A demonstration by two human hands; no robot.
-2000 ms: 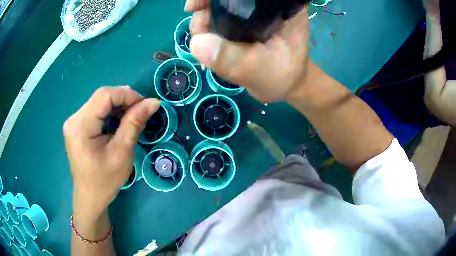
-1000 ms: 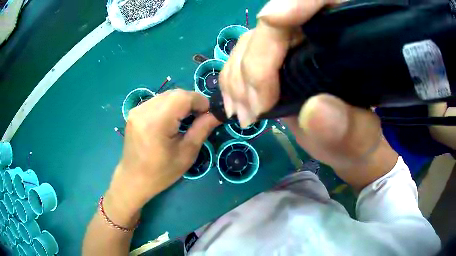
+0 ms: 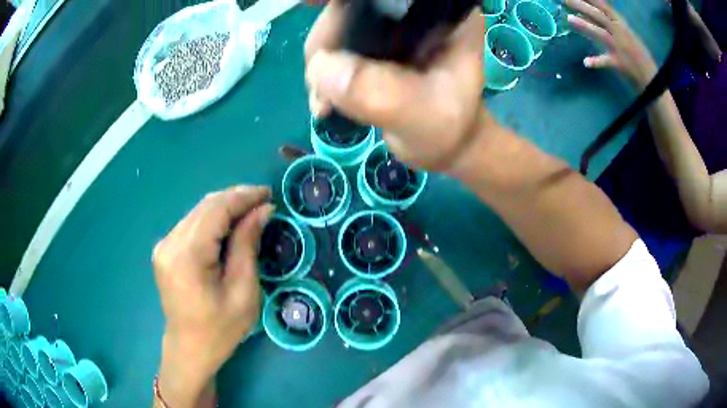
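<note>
My right hand (image 3: 406, 96) grips the black electric screwdriver (image 3: 406, 28) at the top centre. The tool is cut off by the upper edge and its tip is hidden. My left hand (image 3: 211, 279) is left of the housings, thumb and fingertips close together; a tiny thing between them cannot be made out. Several turquoise fan housings stand grouped on the green bench, such as one (image 3: 316, 191) with a dark motor in its centre. The lower left housing (image 3: 296, 314) has a paler, silvery centre. My left fingers partly cover the housing (image 3: 280, 249) beside them.
An open bag of screws (image 3: 191, 68) lies upper left by the white line (image 3: 68, 203). More housings (image 3: 60, 362) crowd the lower left, others (image 3: 508, 48) the upper right. Another person's hand (image 3: 614, 40) is there, near a black cord (image 3: 630, 115). A tape strip (image 3: 445, 275) lies right of centre.
My right hand and the screwdriver have moved up and away from my left fingertips. The view has shifted, showing more of the housings and the bag. Another person's hand now shows at upper right.
</note>
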